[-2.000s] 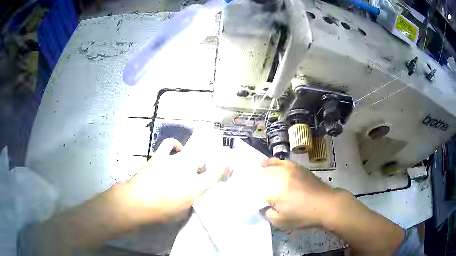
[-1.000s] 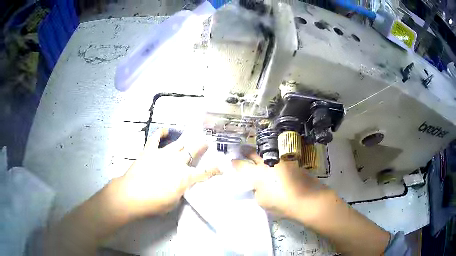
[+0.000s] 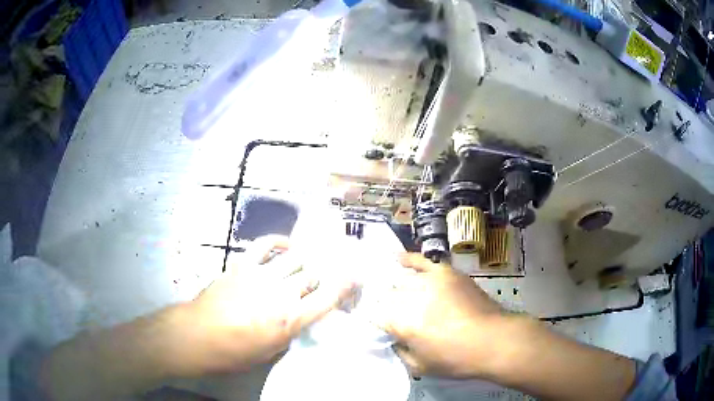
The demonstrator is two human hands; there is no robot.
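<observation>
A white fabric piece (image 3: 337,368) lies under both hands and reaches up to the presser foot (image 3: 355,228); it is overexposed, and its lower part hangs toward me. My left hand (image 3: 262,301) rests on the fabric's left side with its fingers toward the foot. My right hand (image 3: 438,309) holds the fabric's right edge, thumb side up near the tension knobs. The cream sewing machine (image 3: 540,102) stands over the work. Thin white threads run across its head to the needle area, where glare hides the needles.
Ribbed brass-yellow tension knobs (image 3: 467,229) sit just above my right hand. A translucent lamp bar (image 3: 227,78) is at the upper left. A dark oval patch (image 3: 268,218) lies left of the foot. A white pile (image 3: 39,298) is at the left edge. Blue crates (image 3: 94,47) stand behind it.
Both hands have moved a little down, away from the foot. The dark patch shows more fully. The fabric's lower end now looks rounded and bunched. The view has shifted slightly.
</observation>
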